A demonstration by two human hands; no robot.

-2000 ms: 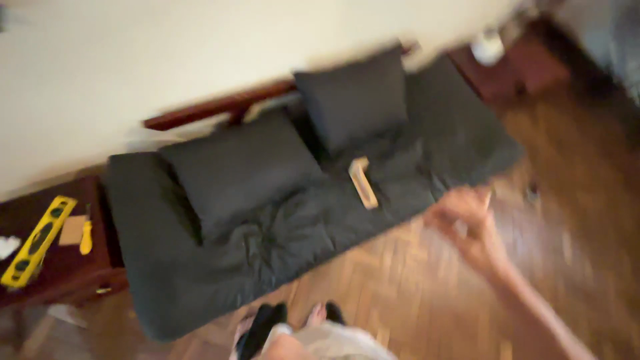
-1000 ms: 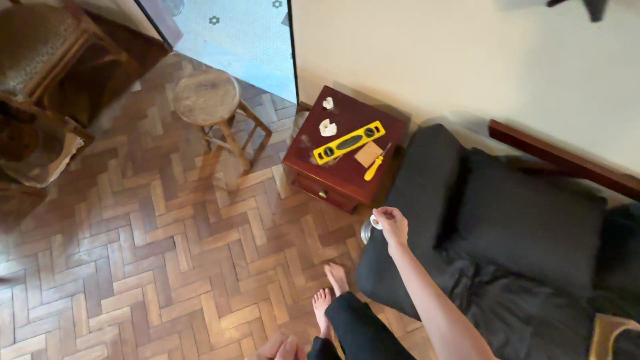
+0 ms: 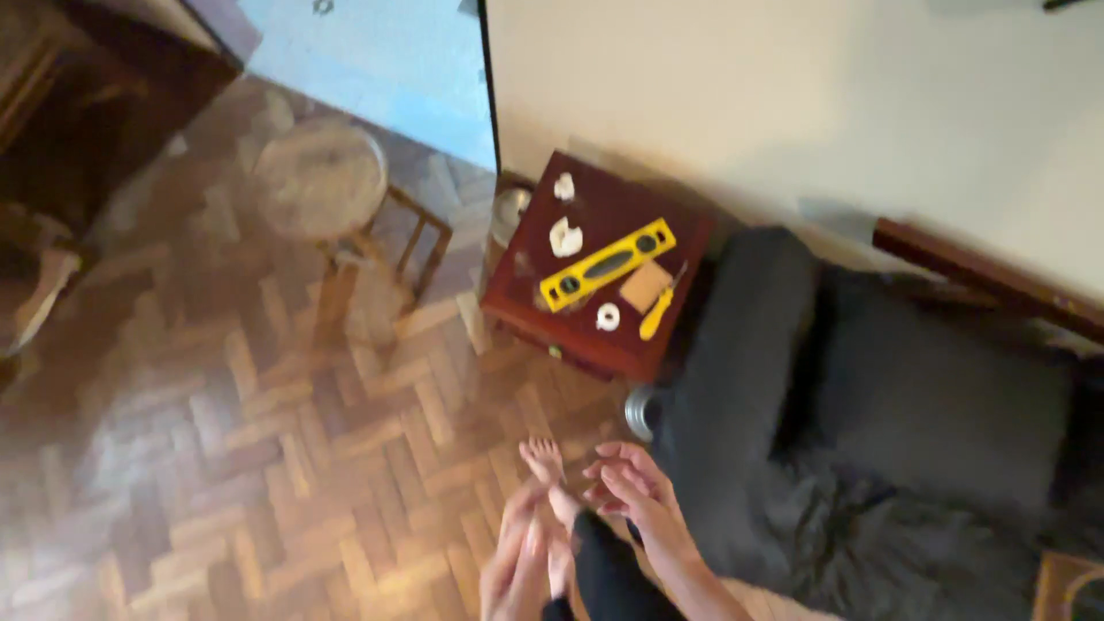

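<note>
My right hand (image 3: 634, 492) is over the floor in front of a dark red wooden bedside cabinet (image 3: 569, 332), fingers parted and bent, holding nothing. Left of it, my left hand (image 3: 517, 543) points upward in the picture, blurred, and its palm side is hidden. On the cabinet top lies a yellow spirit level (image 3: 608, 265), with a tan square block or pad (image 3: 645, 286) and a yellow-handled screwdriver (image 3: 657, 314) beside it. A small white ring-shaped roll (image 3: 608, 316) sits near the front edge. Two white crumpled or irregular pieces, one larger (image 3: 566, 237) and one smaller (image 3: 564, 186), lie behind the level.
A dark futon sofa (image 3: 742, 345) stands right of the cabinet, with a wooden-edged object (image 3: 1065, 586) on it. A round metallic object (image 3: 639, 412) is at its base. A round wooden stool (image 3: 321, 179) stands left. My bare foot (image 3: 543, 459) is on the parquet floor (image 3: 345, 466).
The white roll now lies on the cabinet top; one second ago a small white object was in my right hand. That hand is now empty, and my left hand shows more fully.
</note>
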